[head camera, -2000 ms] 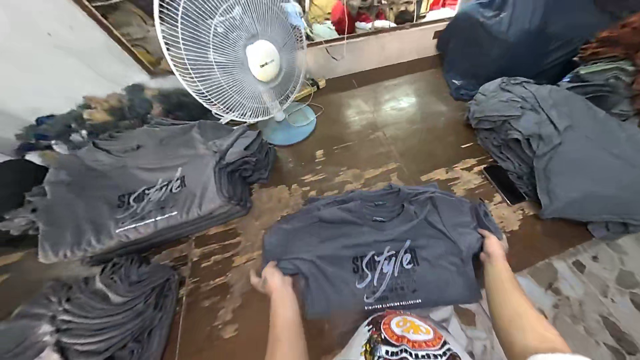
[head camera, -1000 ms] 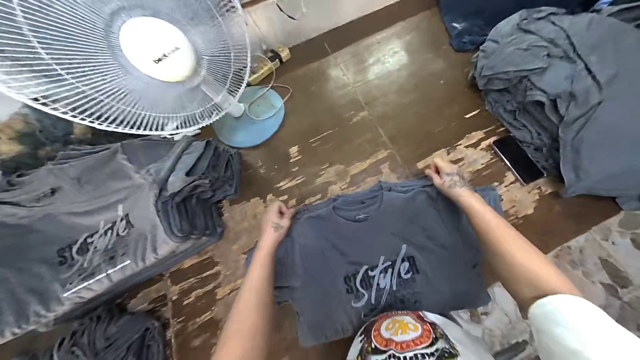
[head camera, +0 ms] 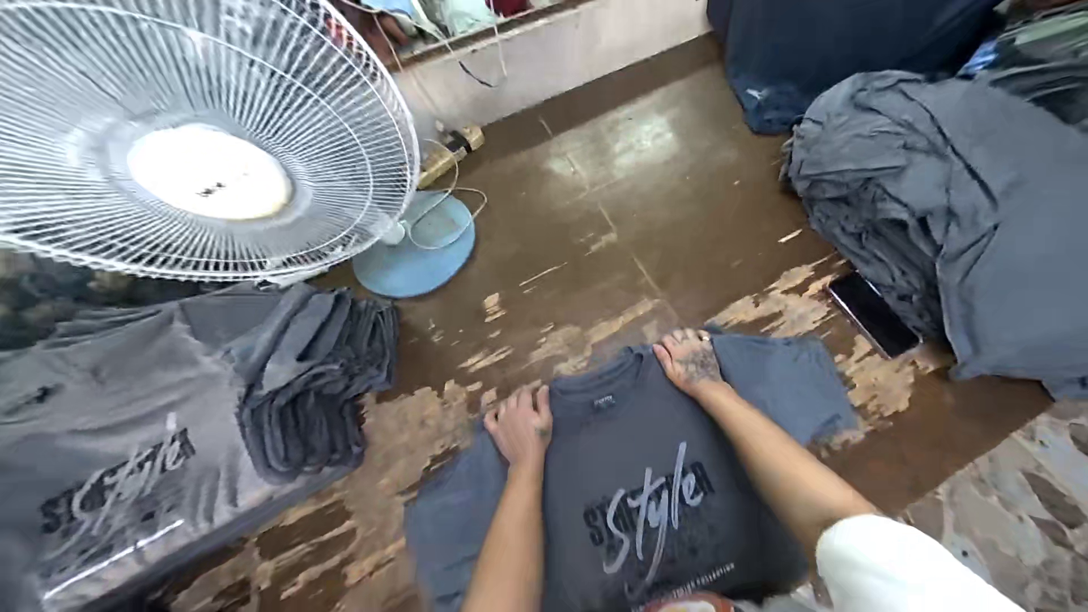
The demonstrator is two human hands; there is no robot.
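Note:
A dark grey printed T-shirt (head camera: 629, 459) lies front side up on the worn brown surface, its collar pointing away from me and both sleeves spread out. My left hand (head camera: 520, 421) rests on its left shoulder beside the collar, fingers on the cloth. On the right shoulder, close to the neckline, lies my right hand (head camera: 687, 359), its fingertips at the shoulder edge. Whether either hand pinches the fabric is hard to tell. A stack of similar grey printed T-shirts (head camera: 178, 382) is at the left.
A white electric fan (head camera: 212, 170) with a blue base (head camera: 425, 251) stands at the upper left, near a power strip (head camera: 438, 166) and cord. At right are a heap of grey garments (head camera: 926, 195), a smartphone (head camera: 875, 314) and a dark blue bag (head camera: 841, 51).
Both hands have moved from the shirt's sides to its shoulders near the collar. The shirt's sleeves now lie spread outward. The view has shifted noticeably.

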